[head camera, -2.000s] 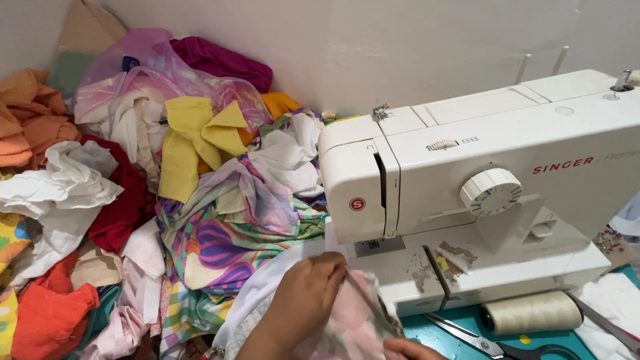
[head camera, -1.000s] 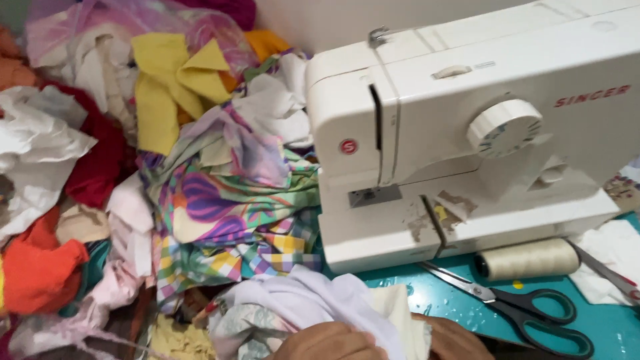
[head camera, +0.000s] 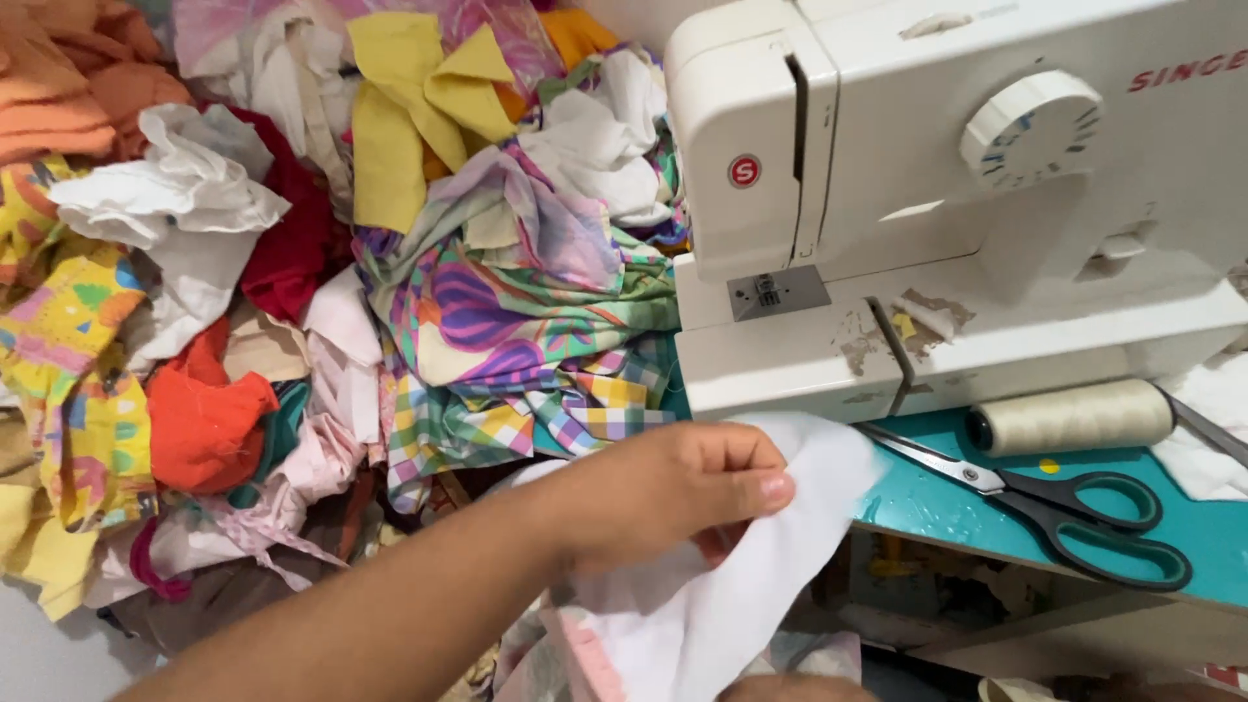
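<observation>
My left hand (head camera: 712, 483) pinches a white cloth (head camera: 746, 585) between thumb and fingers, just in front of the sewing machine's bed. The cloth hangs down from it, with a pink part (head camera: 590, 648) at its lower left. At the bottom edge of the view, only the top of my right hand (head camera: 795, 688) shows, next to the cloth; its fingers are hidden. Behind the hands stands a white Singer sewing machine (head camera: 897, 127), with its metal needle plate (head camera: 777, 292) bare.
Black-handled scissors (head camera: 1024, 492) and a cream thread cone (head camera: 1077, 417) lie on the turquoise table (head camera: 916, 507) at the right. Another metal blade (head camera: 1209, 424) rests near a white cloth (head camera: 1209, 458) there. A heap of colourful fabrics (head camera: 487, 312) fills the left and back.
My left hand has risen and shows fully now, lifting the white cloth in front of the machine. My right hand has dropped mostly out of the picture. The view has shifted closer to the table.
</observation>
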